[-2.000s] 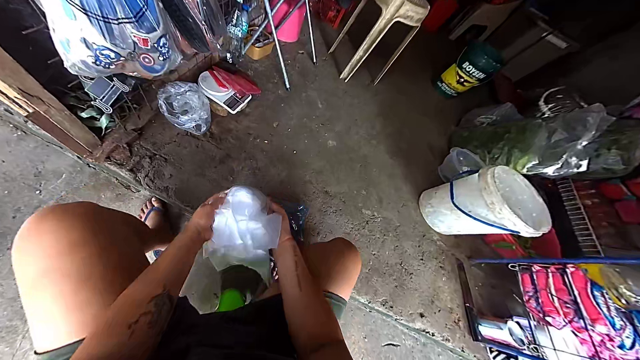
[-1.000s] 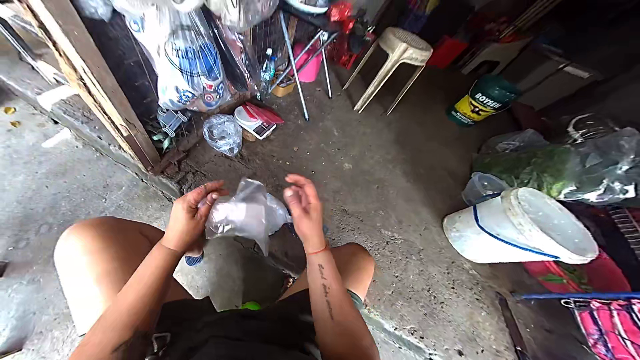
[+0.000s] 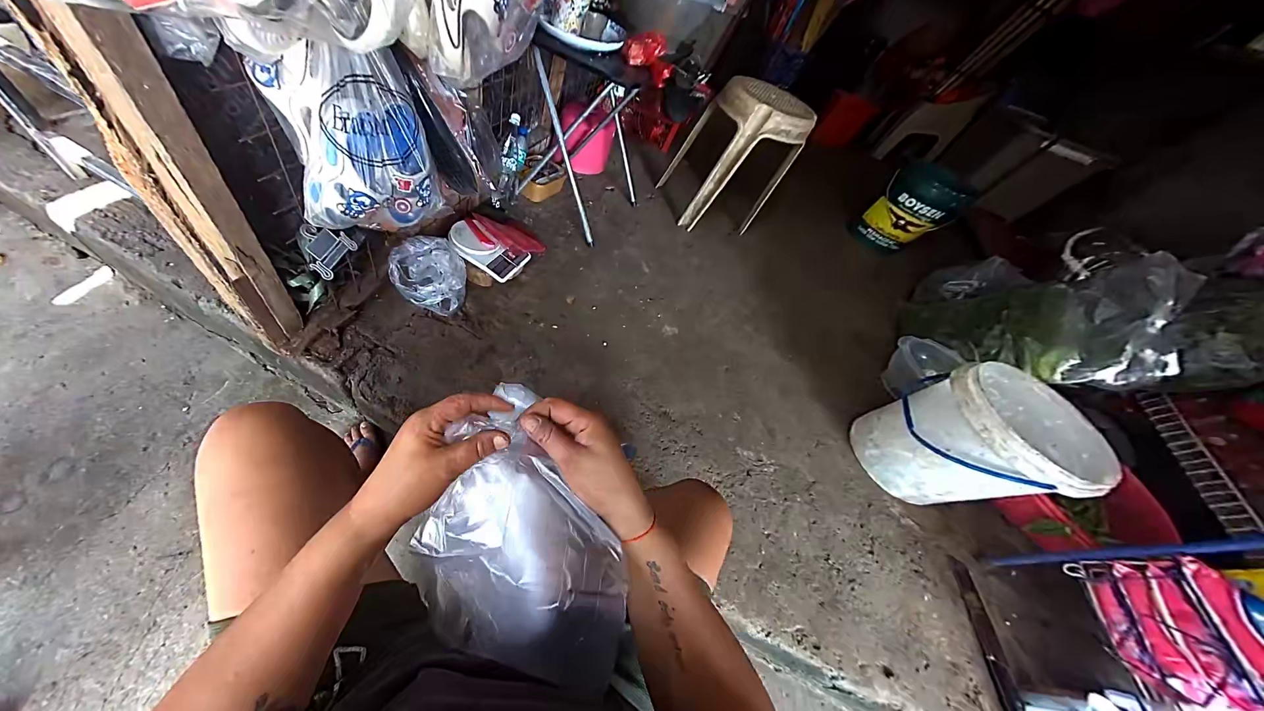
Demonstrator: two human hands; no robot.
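A clear plastic bag point(image 3: 523, 563) hangs between my knees, with a whitish content showing through it. My left hand point(image 3: 439, 444) pinches the gathered upper part of the bag from the left, thumb and fingers on the film. From the right, my right hand point(image 3: 588, 454) pinches the same part close beside it, with its thumb near the bag's top edge. The fingertips of both hands are nearly touching. The lower end of the bag rests toward my lap. What exactly lies inside cannot be told.
Ahead on the concrete floor lie a crumpled clear bag point(image 3: 428, 276) and a white scale point(image 3: 489, 249). A plastic stool point(image 3: 760, 114) stands farther off. A white bucket point(image 3: 928, 444) and bagged greens point(image 3: 1047, 326) are on the right. At left rises a wooden post point(image 3: 188, 168).
My hands, apart around the bag a second ago, are now close together at its gathered top. The bag now hangs down toward my lap, longer than before.
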